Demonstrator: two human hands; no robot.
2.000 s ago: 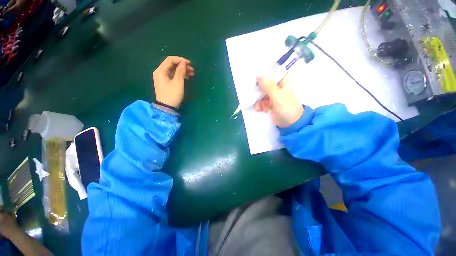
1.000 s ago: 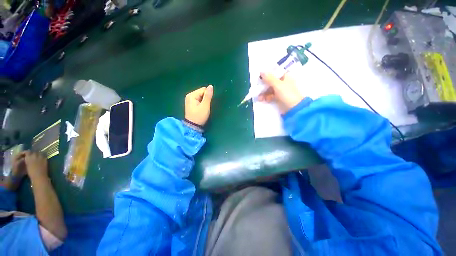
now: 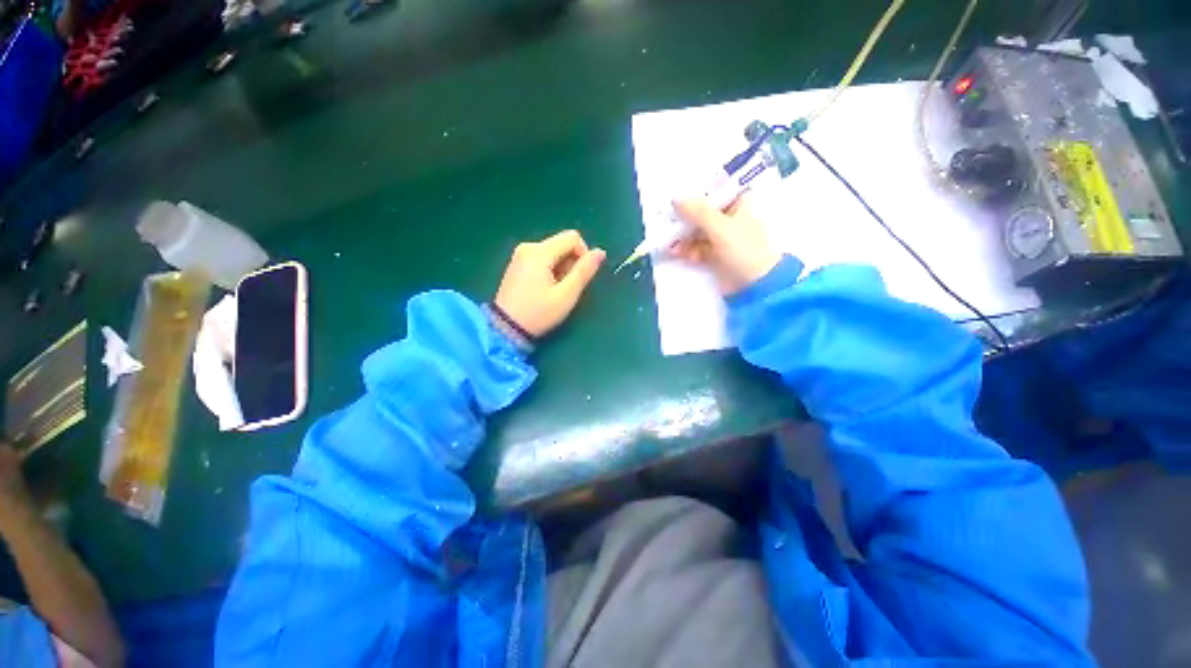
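My right hand is closed around the dispensing syringe, over the left part of the white paper sheet. The syringe's thin tip points down-left, just past the paper's left edge, over the green bench. The green adapter is on its rear end, with the yellowish air hose running up from it. My left hand is over the bench left of the tip, fingers curled, thumb and forefinger close to the tip but apart from it. Whether it holds a small part is hidden.
The grey glue dispenser controller stands right, its light red. A thin black cable crosses the paper. At left lie a smartphone on a white tissue, a plastic bottle and an amber plastic sleeve. A neighbour's arm shows far left.
My left hand has moved right, closer to the syringe tip, and its curled fingers now point right. My right hand still holds the syringe. The view has shifted, and the neighbour's hands are mostly out of view.
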